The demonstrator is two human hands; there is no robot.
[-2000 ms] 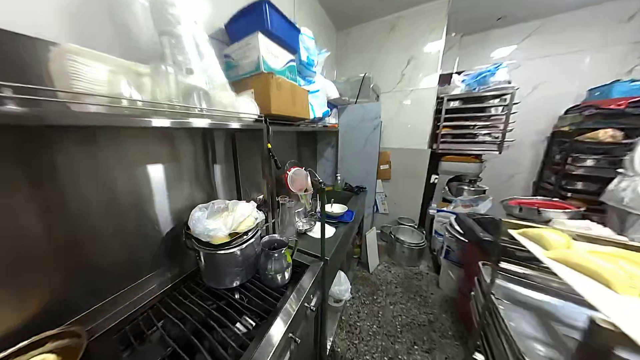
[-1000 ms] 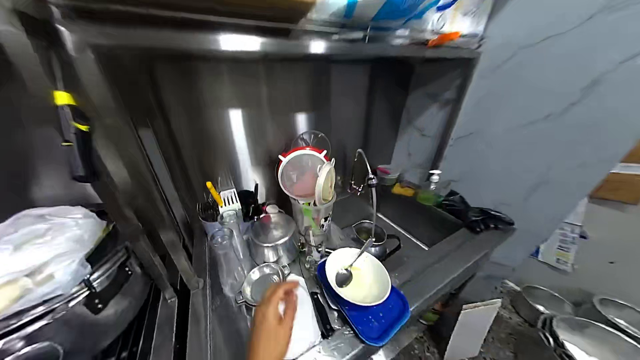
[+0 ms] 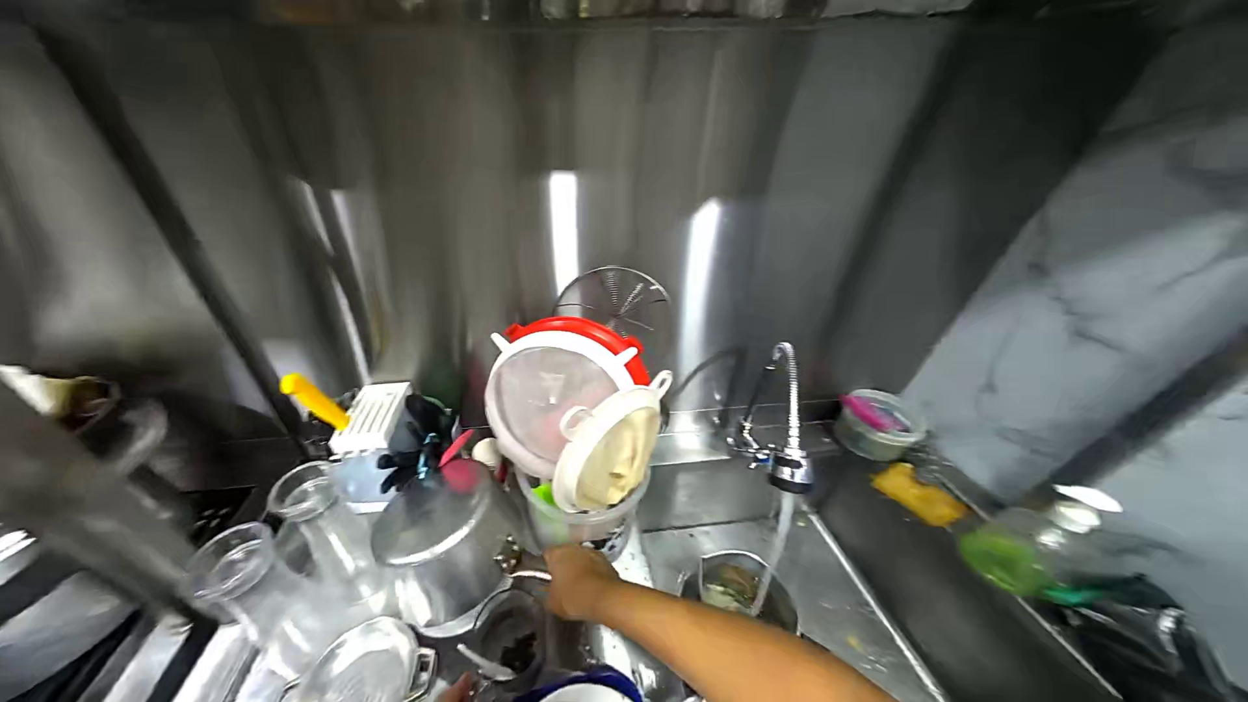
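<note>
My right hand [image 3: 580,582] reaches in from the lower right, its fingers curled low beside a metal pot [image 3: 444,551] and below a clear container [image 3: 585,522] holding strainers [image 3: 556,390]. Whether it holds something is hidden. Only fingertips of my left hand [image 3: 458,688] show at the bottom edge, near a dark-bottomed cup [image 3: 512,634] with a spoon [image 3: 485,663] in it. Water runs from the faucet [image 3: 790,468] into a metal pot [image 3: 741,590] in the sink. A white bowl [image 3: 585,693] on a blue tray [image 3: 619,680] is cut off below.
Glass carafes [image 3: 302,502] and a metal dish [image 3: 361,663] crowd the left. Behind them stand a yellow-handled utensil [image 3: 314,401] and a white spatula [image 3: 373,419]. A plastic tub [image 3: 880,424], yellow cloth [image 3: 916,494] and green-bottomed bottle [image 3: 1004,559] lie right of the sink.
The view has moved toward the sink. My right arm now extends among the pots, where one second ago only one hand showed at the bottom. A water stream now shows beneath the faucet.
</note>
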